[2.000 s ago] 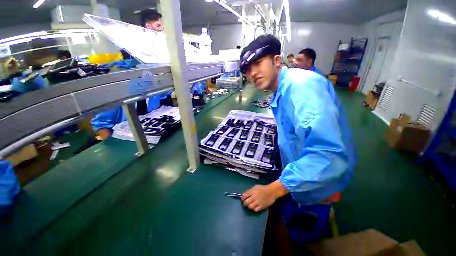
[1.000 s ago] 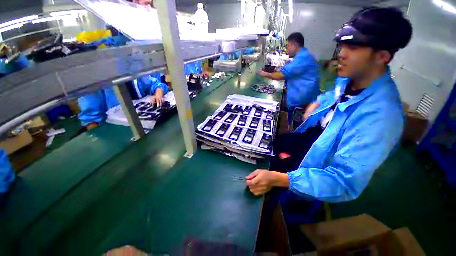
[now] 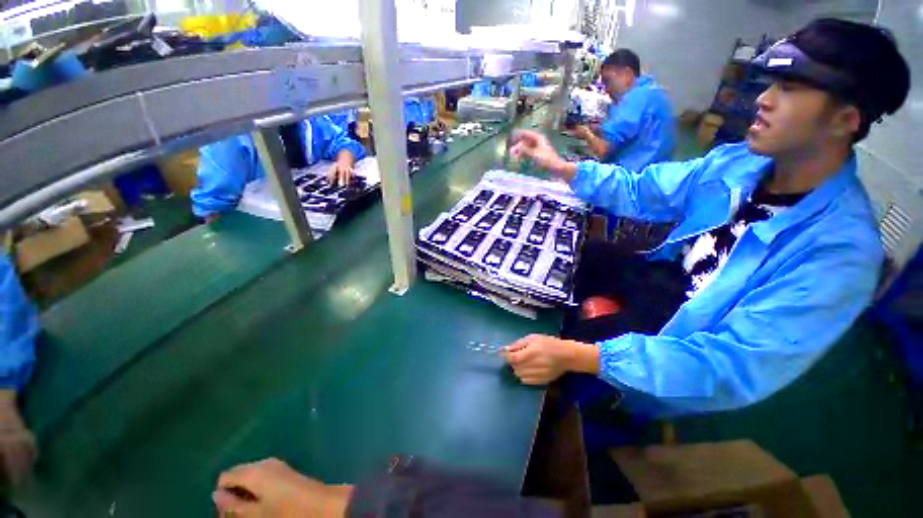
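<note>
My right hand [image 3: 281,491] shows at the bottom edge, partly cut off, with a dark sleeve behind it to the right. Its fingers are curled over the green bench [image 3: 334,405]. A dark spot shows between the fingers; I cannot tell if it is an object or a gap. My left hand is not in view. Beyond my right hand, a stack of white phone trays [image 3: 496,296] carries rows of black phones [image 3: 473,243].
A neighbour in a blue smock [image 3: 739,334] sits at the right, holding tweezers [image 3: 486,347] over the bench, other hand raised behind the trays. A pale post [image 3: 390,152] and grey shelf [image 3: 192,96] stand left. A blue sleeve [image 3: 15,329] shows at the left edge. Open carton [image 3: 698,473] lower right.
My right hand and dark sleeve have come into view from the bottom edge. The neighbour has turned and sat back, and has raised the far hand. The view has shifted a little.
</note>
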